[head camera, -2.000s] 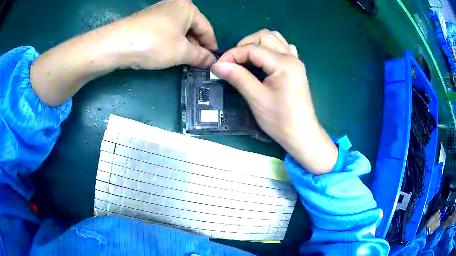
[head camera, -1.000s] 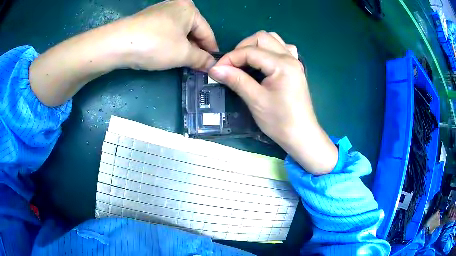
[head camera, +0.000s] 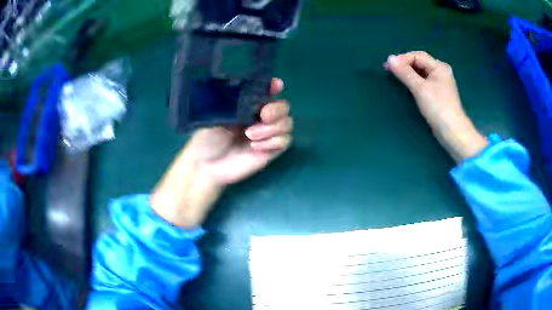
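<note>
My left hand (head camera: 233, 142) holds the opened black device housing (head camera: 227, 79) up at the upper left, blurred. Its near half has a rectangular cut-out and a dark window; the far half is cut off by the top edge. My right hand (head camera: 427, 85) is raised at the right with thumb and index finger pinched together; whether a small piece is between them I cannot tell. The pale adhesive pad sheet (head camera: 363, 266) with dark grid lines lies nearest my body, cut off by the bottom edge.
A crumpled clear plastic bag (head camera: 94, 106) lies at the left beside a small blue bin (head camera: 39, 121). A large blue bin (head camera: 529, 60) stands at the right edge. A dark object (head camera: 463, 4) is at the top right. A blue sleeve shows at the far left.
The view has swung left. My left hand has lifted the housing off the green surface. My right hand has moved away from it to the right.
</note>
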